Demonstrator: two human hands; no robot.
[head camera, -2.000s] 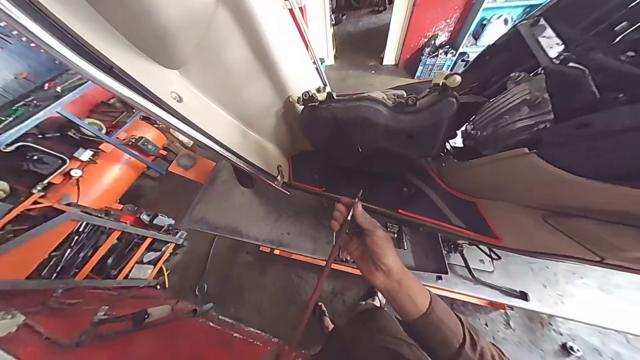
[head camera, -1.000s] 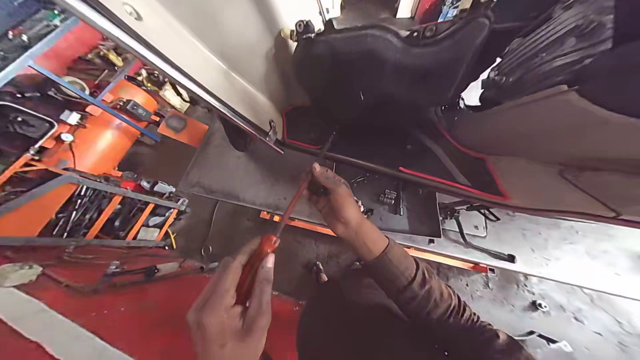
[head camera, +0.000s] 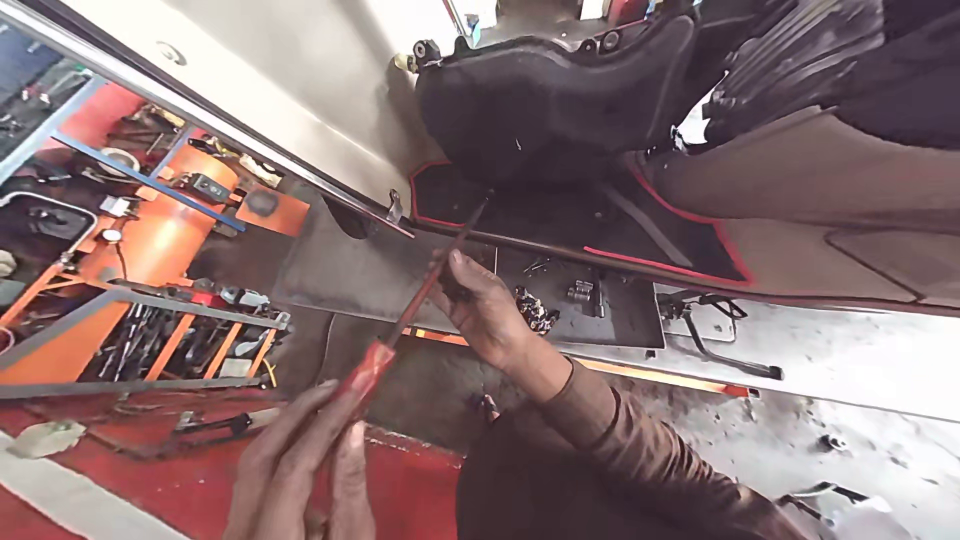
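Note:
A long screwdriver with an orange-red handle (head camera: 369, 369) slants up and to the right across the middle of the view. My left hand (head camera: 307, 465) is closed around its handle. Higher up, my right hand (head camera: 480, 307) grips the long shaft between thumb and fingers. The shaft's tip shows in front of a dark floor mat with red edging (head camera: 652, 247). Above the mat is a large black moulded part (head camera: 555, 105) with fittings along its top edge. Whether the tip touches anything cannot be told.
Below the sill lies a metal tray (head camera: 622, 322) with sockets and small parts. An orange tank with a gauge (head camera: 172, 217) and an orange tool rack (head camera: 172, 345) stand at left. A pale door panel (head camera: 300, 90) rises at upper left, a red surface (head camera: 150, 480) at lower left.
My left hand, out of view two seconds ago, has come in and now holds the screwdriver's handle. The right hand stays on the shaft. The view has moved closer to the sill.

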